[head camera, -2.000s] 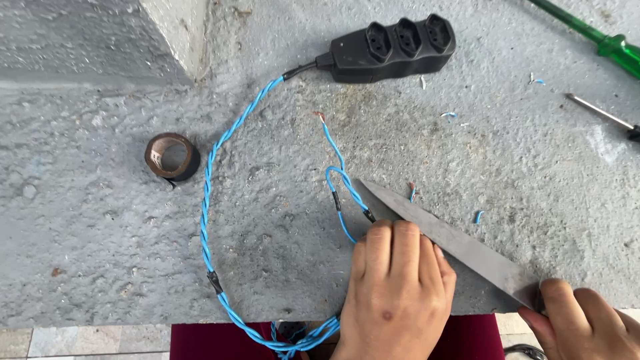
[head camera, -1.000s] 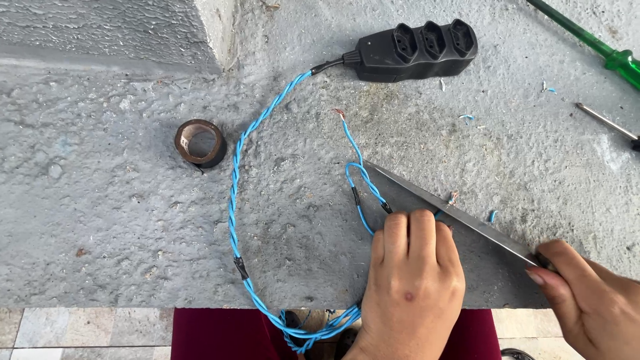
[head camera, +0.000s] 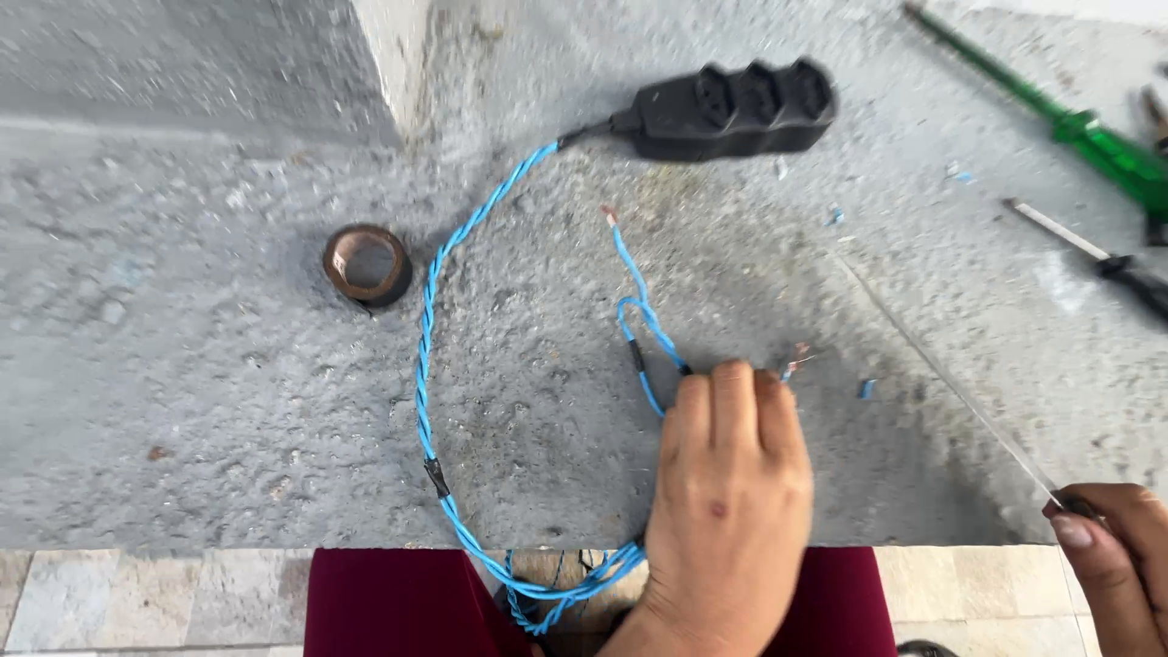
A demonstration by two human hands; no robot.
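My left hand (head camera: 733,497) is closed on a blue insulated wire (head camera: 662,338) near the concrete edge. Bare copper strands (head camera: 799,359) stick out at its right side, and another stripped end lies above it. My right hand (head camera: 1109,547), at the lower right, grips the handle of a knife; its thin blade (head camera: 949,379), seen nearly edge-on, points up and left, apart from the wire. Twisted blue wires (head camera: 422,365) with black tape patches curve from a black three-outlet socket block (head camera: 730,114) down over the edge. How the wire sits within my left fingers is hidden.
A roll of black electrical tape (head camera: 401,283) lies on the rough concrete surface (head camera: 228,401). At the right are a green-handled screwdriver (head camera: 1109,160) and a black-handled screwdriver (head camera: 1131,283). Wire scraps (head camera: 867,390) lie about. A raised concrete block (head camera: 182,73) stands at the upper left.
The knife has moved right, away from my left hand and the wire, and its blade has turned nearly edge-on. My left hand keeps its hold on the wire.
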